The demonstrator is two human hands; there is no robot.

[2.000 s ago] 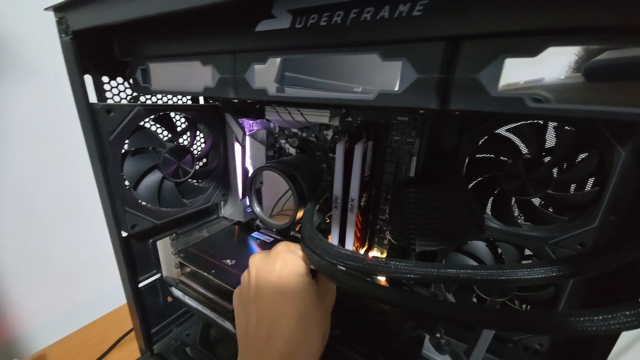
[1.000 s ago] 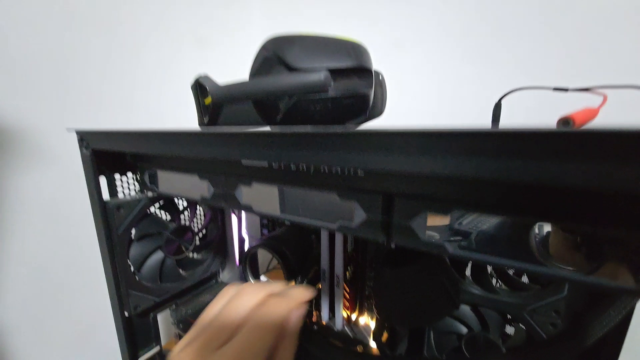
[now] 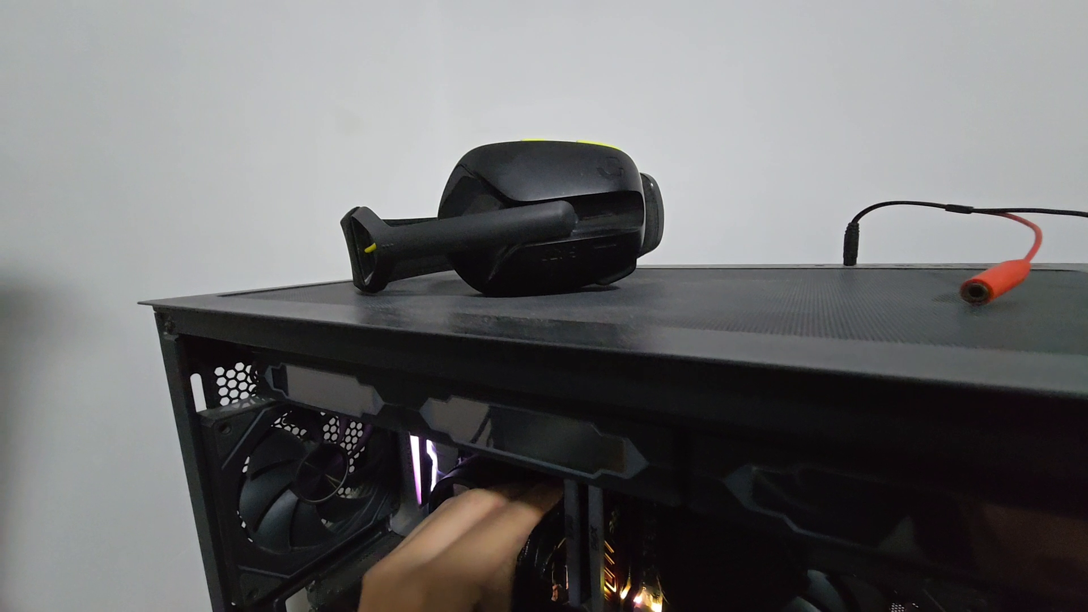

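Note:
My left hand (image 3: 459, 548) reaches from the lower left into the open side of a black computer case (image 3: 183, 459). Its fingers point up and to the right, over the round CPU cooler pump (image 3: 450, 484), just left of two upright memory sticks (image 3: 585, 544). The hand is blurred and its fingertips are in shadow, so neither a held thing nor contact with the cooler can be made out. My right hand is out of view.
A black case fan (image 3: 314, 489) sits left of the hand. Wireless headphones (image 3: 544, 221) lie on the case's mesh top (image 3: 765, 297), with a red audio connector (image 3: 990, 282) and thin black cable (image 3: 909, 204) at the right. Small lights glow beside the memory.
The view has tilted up, bringing the case top and headphones into sight. My left hand has moved from below the round cooler to in front of it, near the memory sticks.

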